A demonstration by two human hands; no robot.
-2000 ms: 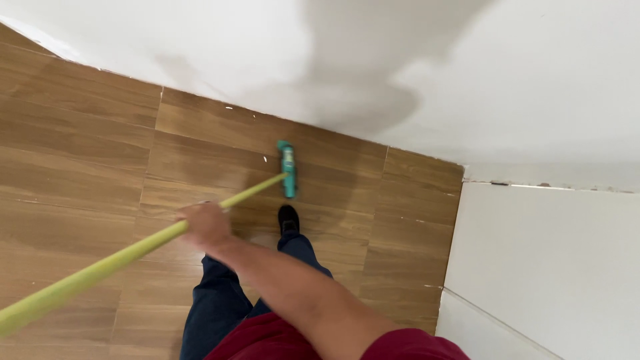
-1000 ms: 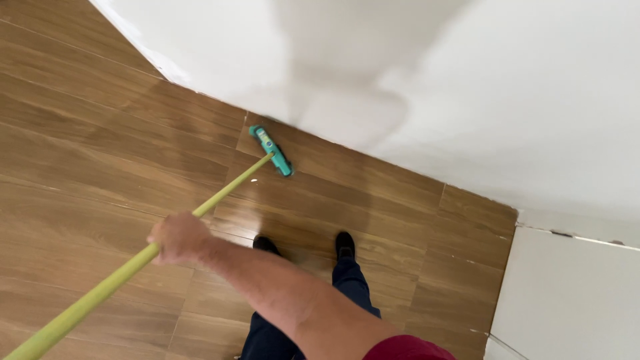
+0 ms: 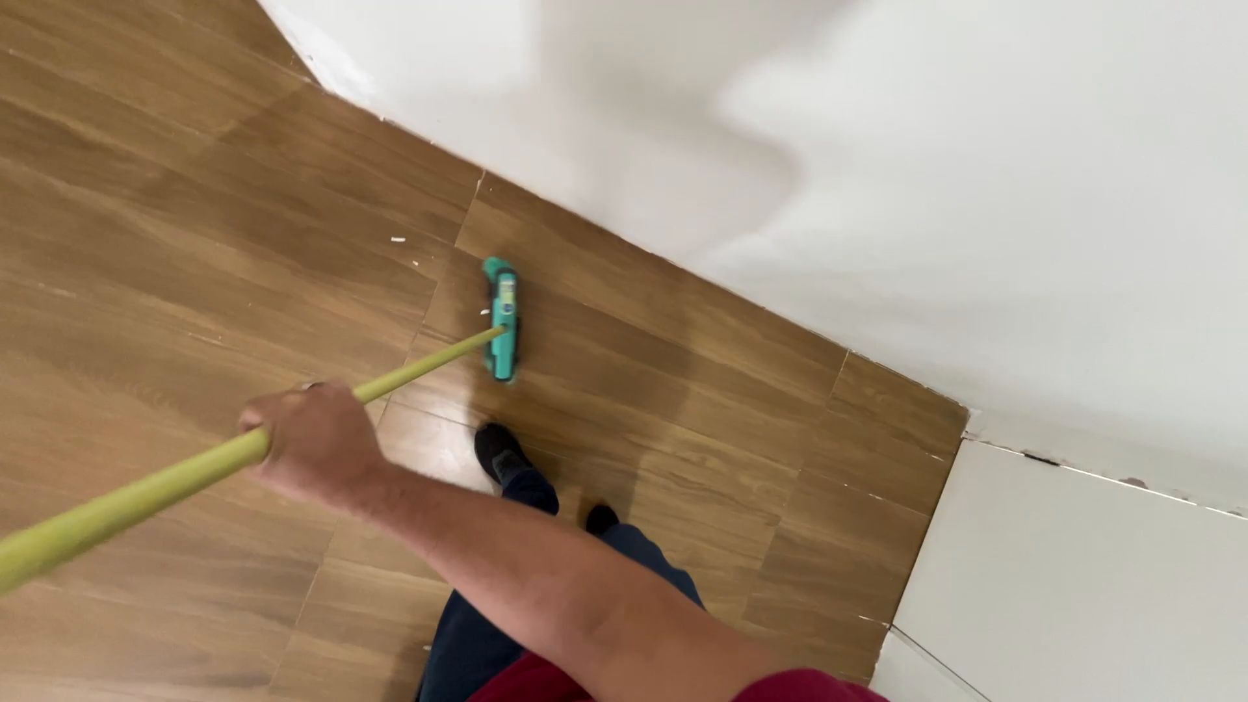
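A broom with a teal head (image 3: 503, 322) rests on the wood-look floor, its bristles mostly hidden under the head. Its long yellow-green handle (image 3: 146, 502) slants down to the left and leaves the frame at the left edge. My right hand (image 3: 317, 439) is wrapped around the handle at about its visible middle, the arm reaching across from the lower right. Small white bits of debris (image 3: 398, 239) lie on the floor to the left of the broom head. My left hand is out of frame.
A white wall (image 3: 926, 195) runs diagonally along the floor's far edge and meets a white panel (image 3: 1082, 565) at the right corner. Below the broom head are my dark shoes (image 3: 499, 450), one ahead of the other, on the plank-patterned floor (image 3: 195, 322).
The broom head was close to the wall base a second ago and now sits farther from it, nearer my feet. My right hand has kept its hold on the handle. My feet have shifted.
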